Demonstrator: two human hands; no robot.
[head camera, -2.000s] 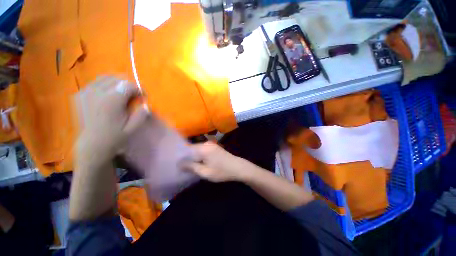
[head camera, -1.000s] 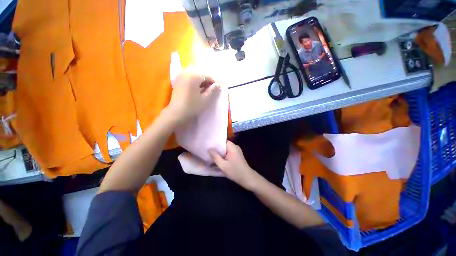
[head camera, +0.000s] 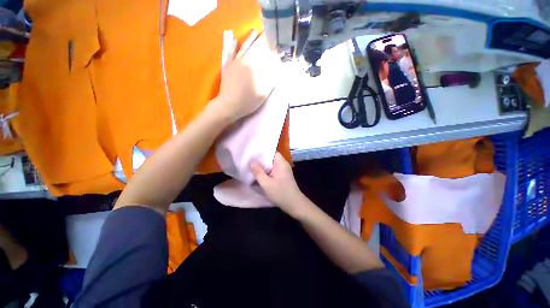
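Observation:
A pale pink-white piece (head camera: 244, 144) lies over the table's front edge, its lower end folded and hanging at my lap. My left hand (head camera: 244, 78) lies spread on its upper part, fingers pointing toward the needle area. My right hand (head camera: 278, 180) pinches its lower right side between thumb and fingers. The sewing machine's presser foot and needle area (head camera: 310, 63) is just right of my left fingertips, beside the bright lamp glow. An orange edge shows under the pale piece at its right. Large orange panels (head camera: 129, 90) lie at the left of the table.
Right of the needle are black-handled shears (head camera: 360, 108), a smartphone (head camera: 398, 78), a thin dark tool (head camera: 430, 109), a maroon-black tool (head camera: 460, 79) and a switch box (head camera: 510, 93). A blue basket (head camera: 491, 264) with orange and pale pieces stands right of my lap. Another person's arm (head camera: 12, 248) shows lower left.
From two seconds ago, the pale piece went from above my lap onto the table beside the machine. In the last second my left hand has flattened and moved up toward the needle; my right hand still grips.

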